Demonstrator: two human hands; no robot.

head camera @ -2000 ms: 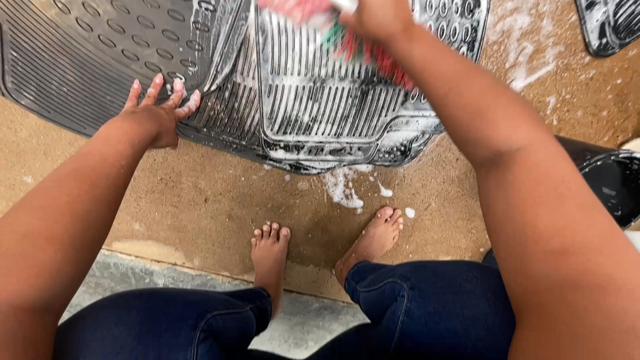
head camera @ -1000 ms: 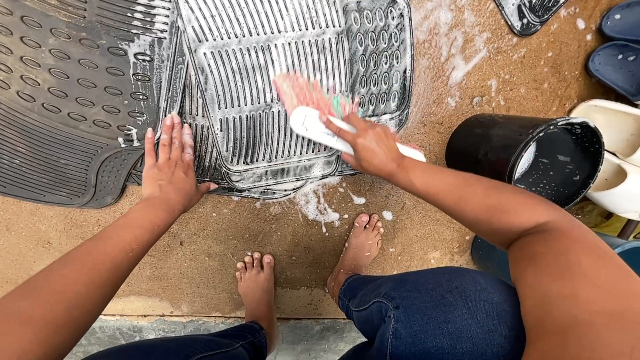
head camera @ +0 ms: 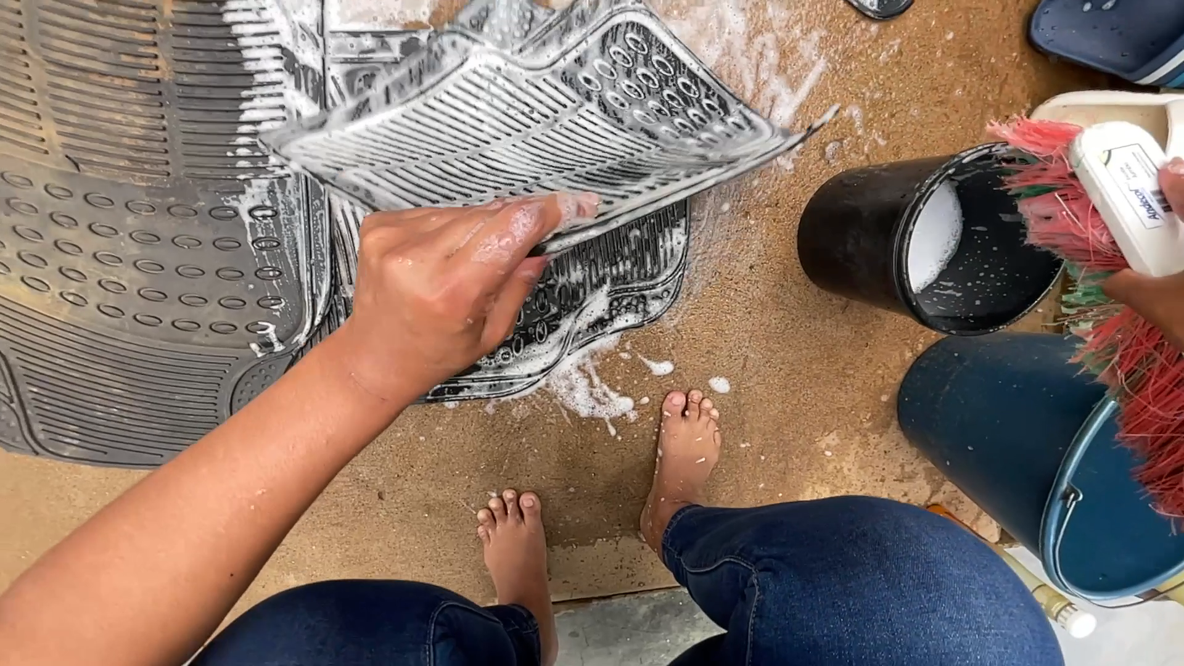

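Note:
My left hand (head camera: 453, 277) grips the near edge of a soapy black rubber car mat (head camera: 518, 139) and holds it lifted and bent. Beneath it lies another foamy rubber mat (head camera: 638, 287), flat on the ground. A larger grey rubber mat (head camera: 139, 231) spreads at the left, with foam along its right side. At the right edge, my right hand (head camera: 1156, 287), partly cut off by the frame, holds a scrubbing brush (head camera: 1128, 194) with a white back and red and green bristles. The brush is above the buckets.
A black bucket (head camera: 860, 240) with suds inside leans at the right. Nearer me is a blue bucket (head camera: 980, 416) with a handle. Blue footwear (head camera: 1101, 37) lies at the upper right, beside a cream-coloured item (head camera: 1064, 106). My bare feet (head camera: 689, 444) stand on wet, foam-spotted ground.
My left hand has gone from resting flat on the mats to gripping the soapy mat, whose near edge is now raised. My right hand has moved the brush off the mat to the right.

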